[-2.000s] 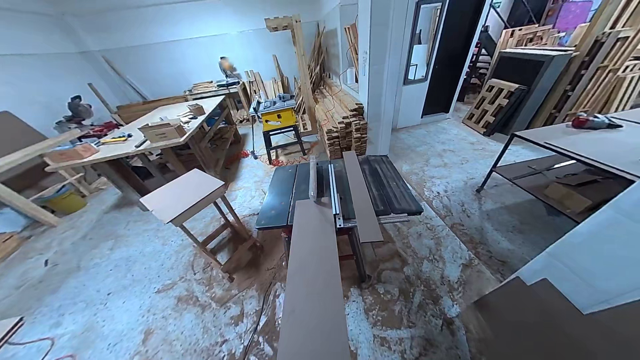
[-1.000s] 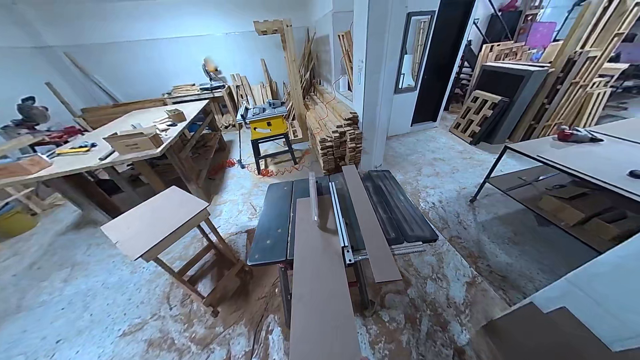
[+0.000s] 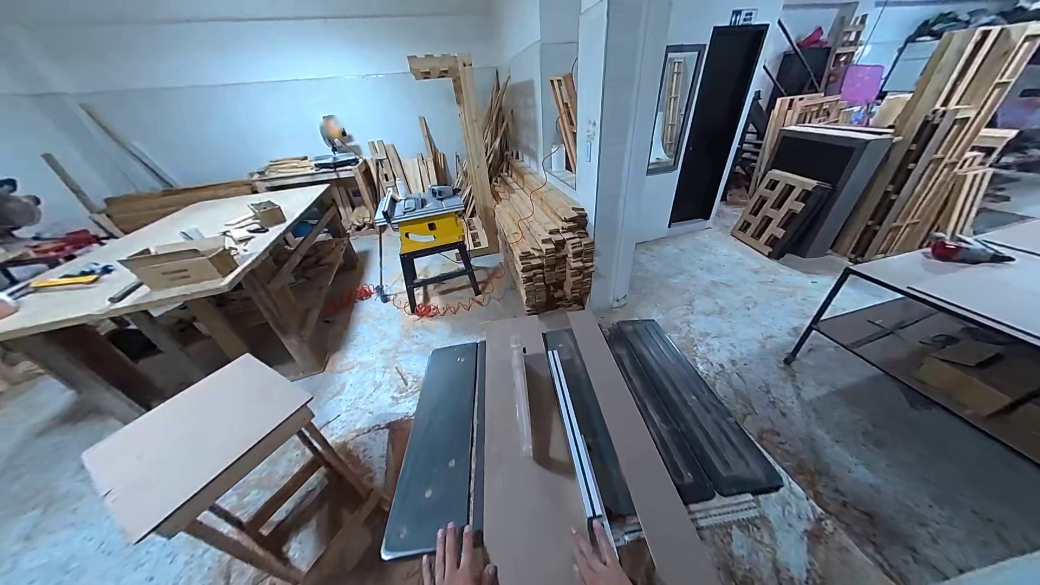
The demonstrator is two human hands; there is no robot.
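Observation:
A long brown board (image 3: 520, 487) lies flat on the dark table saw (image 3: 439, 439), under the clear blade guard (image 3: 521, 398). Along the board's right side runs the metal rip fence (image 3: 575, 439). At the bottom edge, my left hand (image 3: 457, 559) is spread over the saw table's front edge, at the board's left edge. My right hand (image 3: 599, 559) rests with fingers apart at the board's right edge, by the near end of the fence. Right of the fence lies a narrower brown strip (image 3: 634, 439). The blade is hidden.
A small wooden stand (image 3: 199, 439) is at the left, before a large workbench (image 3: 268, 244) with open cardboard boxes (image 3: 179, 264). A yellow table saw (image 3: 431, 234) and stacked lumber (image 3: 544, 244) stand beyond. A metal-framed table (image 3: 975, 276) is at the right.
Both hands have come into view at the bottom. The long board has moved forward over the saw, its far end now past the blade guard.

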